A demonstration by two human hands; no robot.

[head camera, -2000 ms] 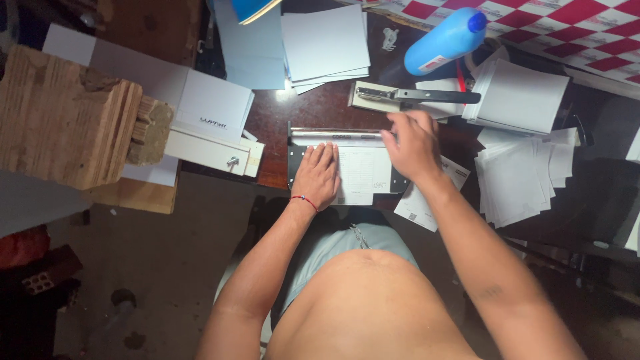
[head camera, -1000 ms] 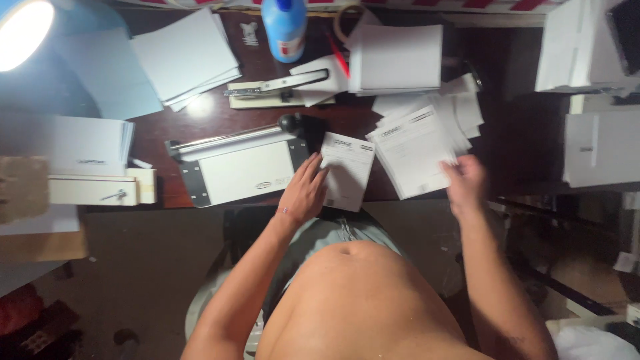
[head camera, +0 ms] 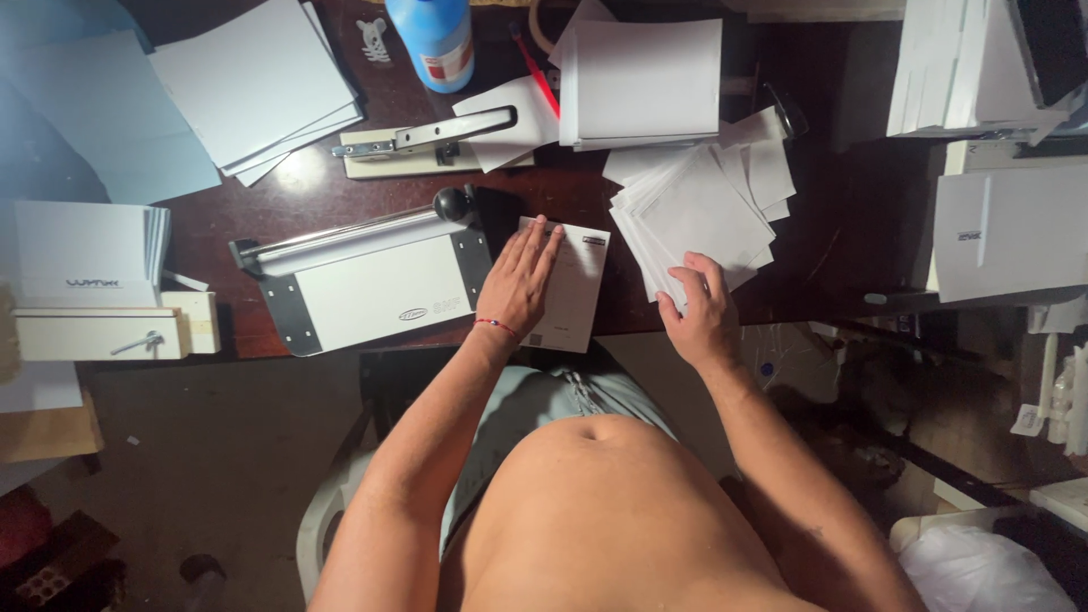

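My left hand lies flat on a narrow printed paper form near the table's front edge, holding nothing between its fingers. To its left is a rotary paper trimmer with a black knob on its rail. Over the near edge of a fanned pile of paper sheets, my right hand has its fingers apart and curved; whether the fingertips touch the pile is not plain. A long-arm stapler stands behind the trimmer, partly covered by a loose sheet.
Paper stacks stand at the back left, back centre and right. A blue plastic bottle is behind the stapler, with a red pen-like tool beside it. A whitish block with a metal handle sits at the left edge.
Two seconds ago both hands were at the trimmer with paper on it. One second ago the right hand held a printed sheet over the pile; its fingers have since let go. The left hand stays on the form.
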